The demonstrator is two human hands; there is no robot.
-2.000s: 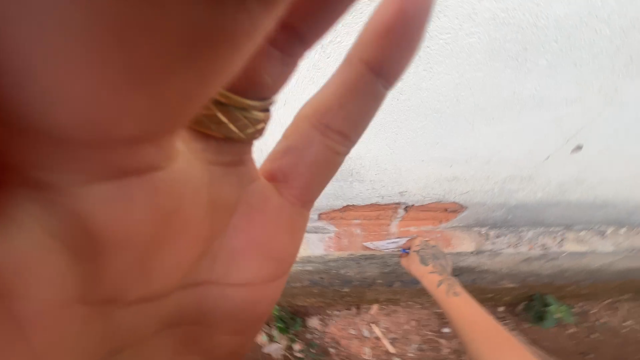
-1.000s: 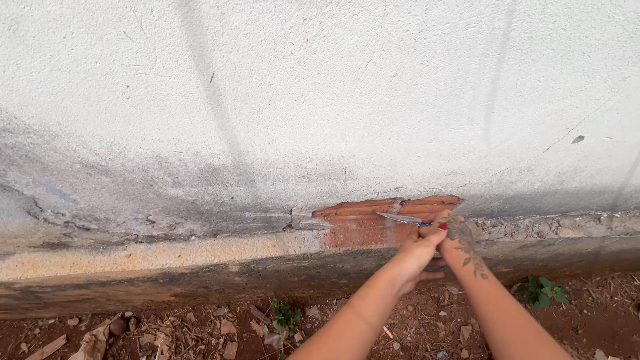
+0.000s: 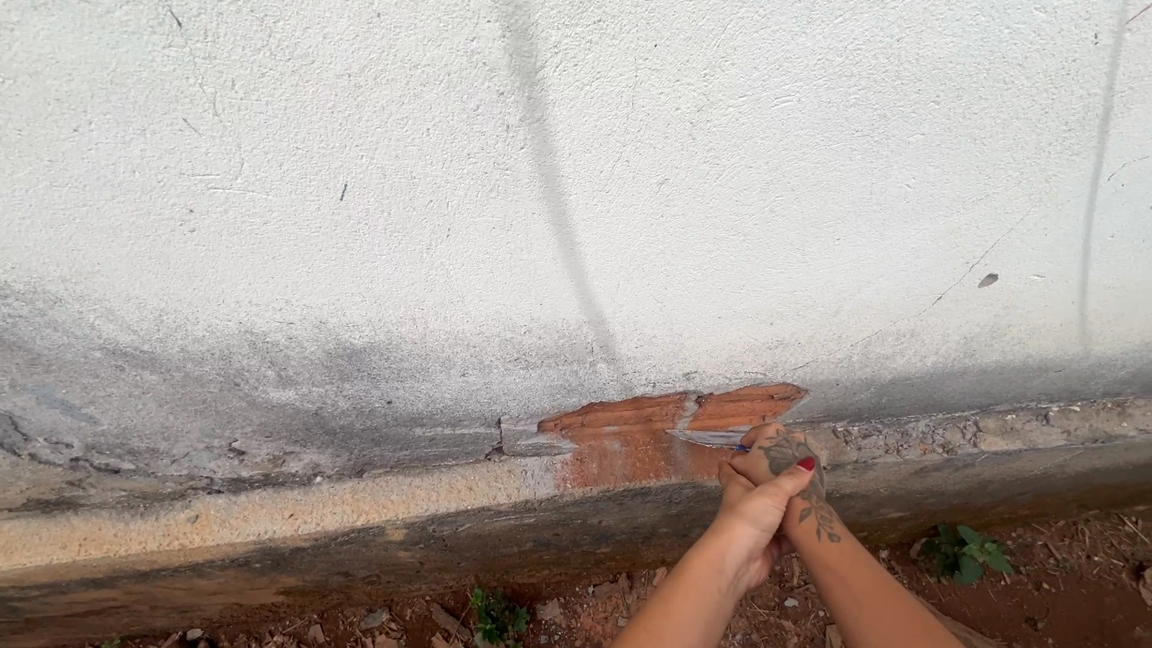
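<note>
My right hand (image 3: 778, 459), tattooed on its back, is closed around the blue handle of a metal blade (image 3: 706, 437), perhaps a knife or pointed trowel. The blade points left across a patch of exposed red brick (image 3: 621, 445) at the foot of the white plastered wall (image 3: 576, 180). My left hand (image 3: 756, 513) is clasped around the right hand and wrist from the left and below, its red-nailed thumb lying on top. Most of the handle and the left fingers are hidden.
A concrete ledge (image 3: 270, 522) runs along the wall's base. Reddish soil with debris (image 3: 594, 612) and small green plants (image 3: 967, 553) lies below it. Cracked, darkened plaster (image 3: 225, 441) is to the left of the brick.
My left hand, open close to the camera two seconds ago, has come down to the right hand and now clasps it. The blade stays at the brick patch.
</note>
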